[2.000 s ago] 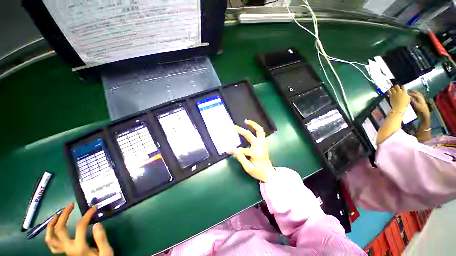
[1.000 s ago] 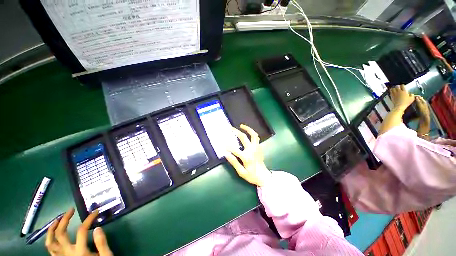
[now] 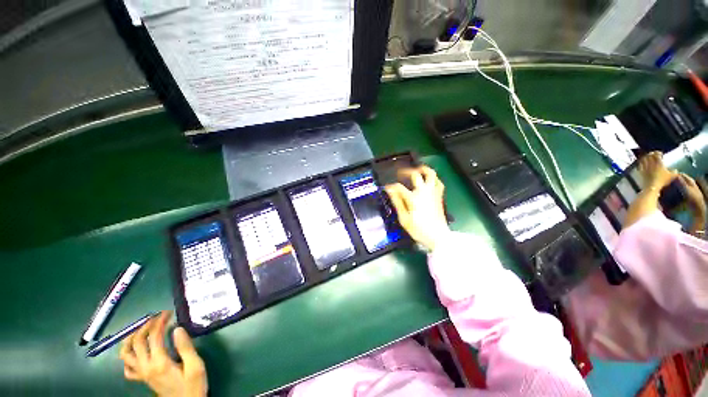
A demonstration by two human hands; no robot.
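Observation:
A long black phone tray (image 3: 233, 312) lies on the green mat with four lit phones in its pockets. The leftmost phone (image 3: 205, 271) shows a grid, the second phone (image 3: 266, 248) has an orange strip, and the third phone (image 3: 322, 225) is mostly white. The fourth phone (image 3: 369, 211) shows white and blue bands over a dark area. My right hand (image 3: 419, 203) is over the tray's right end beside the fourth phone, fingers bent; its fingertips partly hide the end pocket. My left hand (image 3: 164, 355) rests at the tray's lower left corner, fingers apart, holding nothing.
A marker (image 3: 110, 302) and a pen (image 3: 120, 335) lie left of the tray. A printed sheet (image 3: 264, 62) stands behind, above a clear plastic sheet (image 3: 299, 159). A second phone tray (image 3: 462, 143), white cables (image 3: 524, 116) and a neighbouring worker's pink sleeve (image 3: 660, 260) are at right.
The view has shifted, so the bench items sit further right. My right hand has moved up the tray from the fourth phone's lower part. That phone's screen has changed from mostly white to partly dark.

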